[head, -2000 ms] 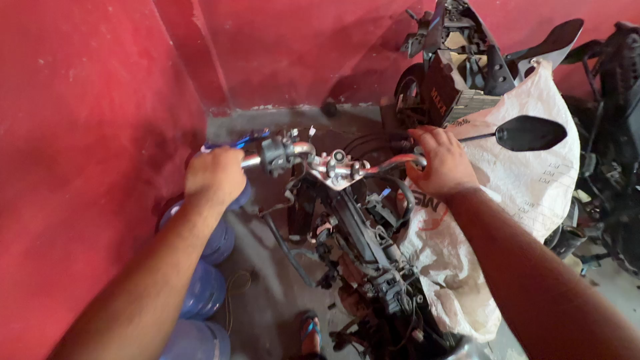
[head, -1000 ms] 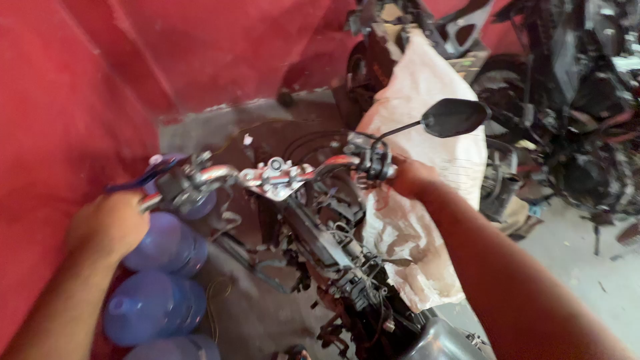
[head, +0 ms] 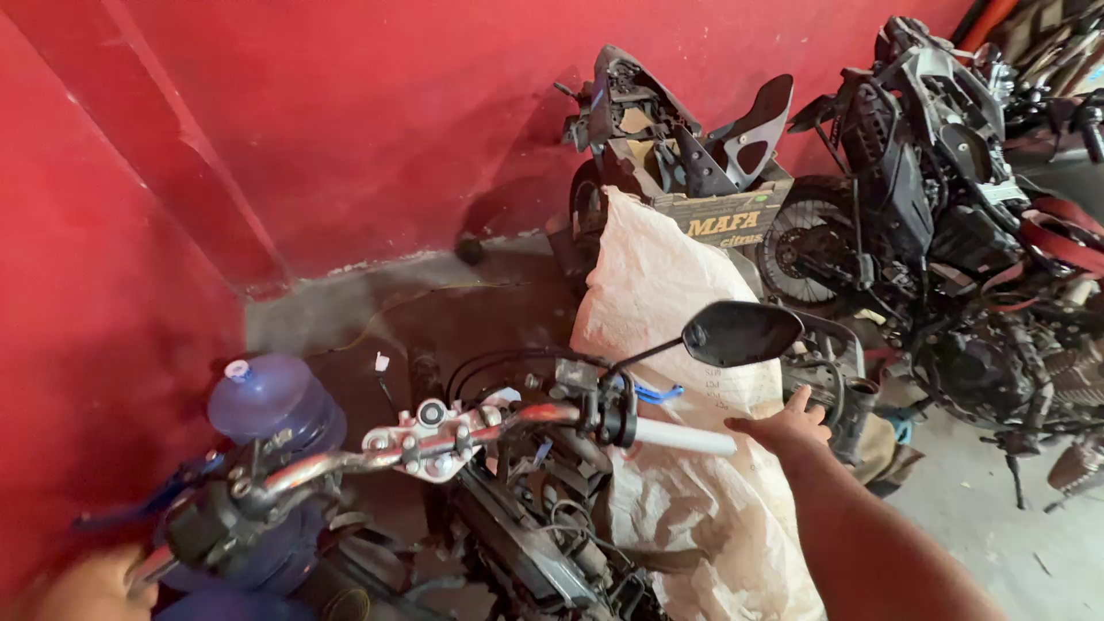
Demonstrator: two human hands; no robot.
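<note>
A partly stripped motorcycle stands below me, its metal handlebar (head: pixel 345 463) running across the view through a silver triple clamp (head: pixel 431 442). At the lower left my left hand (head: pixel 95 586), blurred and cut by the frame edge, is closed around the left end of the bar. Just beyond the tip of the bare white right bar end (head: pixel 686 435), my right hand (head: pixel 789 424) is off the bar with its fingers spread and nothing in it. Inboard of that end sit a black switch housing (head: pixel 617 416), a blue lever (head: pixel 657 394) and a black mirror (head: pixel 743 334).
Large blue water jugs (head: pixel 276 401) stand at the left by the red wall (head: pixel 371 129). A white woven sack (head: pixel 664 285) lies along the right side. Behind it are a cardboard box (head: pixel 724 216) of parts and another motorcycle (head: pixel 923 172).
My right hand has let go of the right end of the handlebar and opened, baring the white end. The left hand remains on the bar. The view has shifted.
</note>
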